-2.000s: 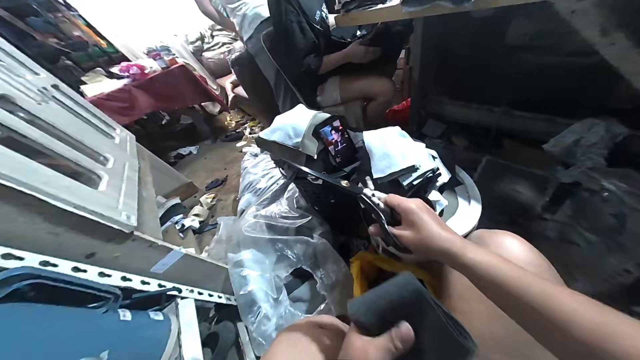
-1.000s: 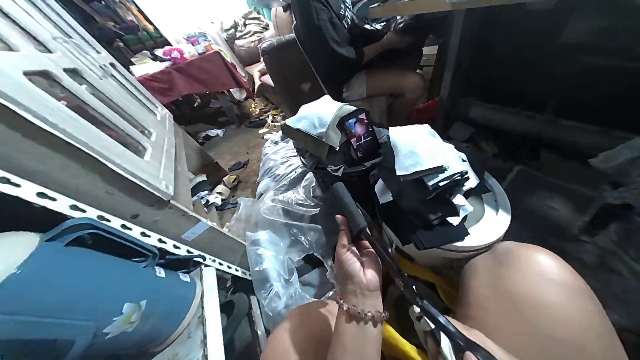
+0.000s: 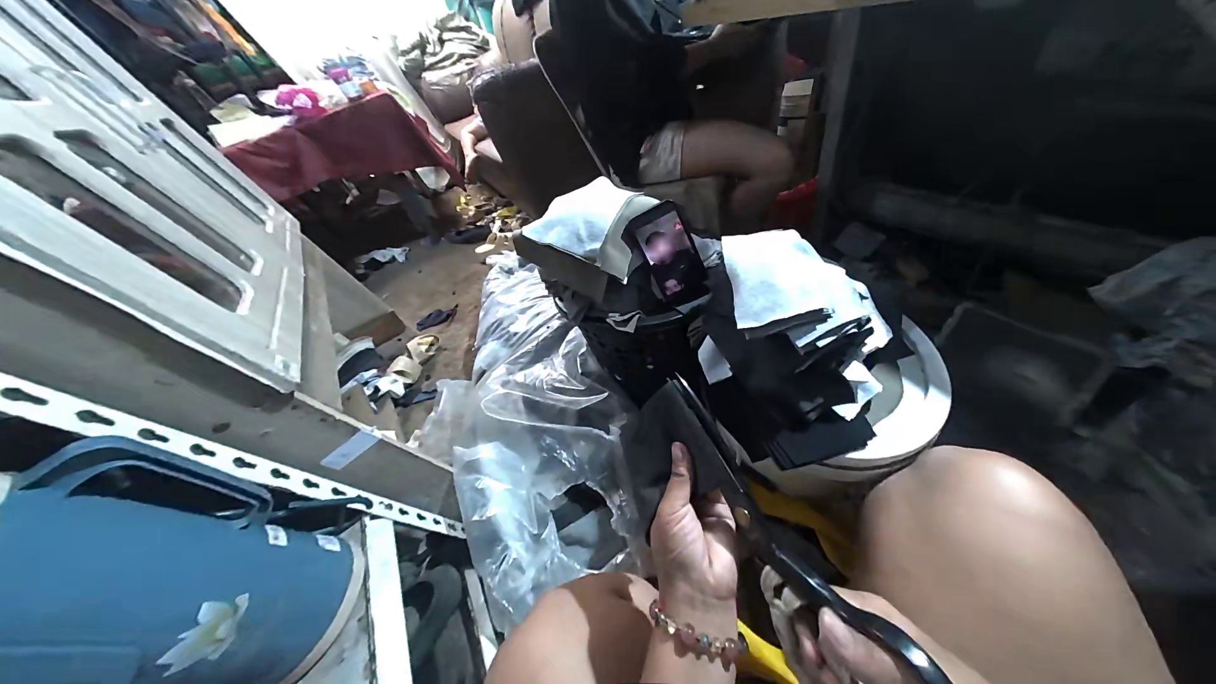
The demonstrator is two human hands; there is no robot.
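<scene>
My left hand (image 3: 698, 541), with a beaded bracelet at the wrist, grips a folded piece of dark fabric (image 3: 665, 451). Large black-handled scissors (image 3: 760, 532) lie along the fabric's right edge, blades pointing up and away; whether the blades are parted is hard to tell. My right hand (image 3: 845, 632) holds the scissor handles at the bottom of the view, with a light wrapping or cloth by its fingers. Beyond the hands, stacks of black and white fabric pieces (image 3: 788, 285) lie on a round white lid or tub (image 3: 926, 404). A phone (image 3: 670, 252) with a lit screen leans beside white cloth (image 3: 589, 223).
Clear plastic sheeting (image 3: 541, 408) fills the space left of my hands. A blue bin (image 3: 171, 570) sits behind a perforated white metal rail (image 3: 218, 451) at lower left. A person (image 3: 617, 95) sits beyond the phone. A table with a red cloth (image 3: 332, 142) stands at the upper left.
Two seconds ago the right hand was up by the fabric pile and the left held the dark fabric low. The left hand and fabric have moved up; the right hand is now low, with the scissors.
</scene>
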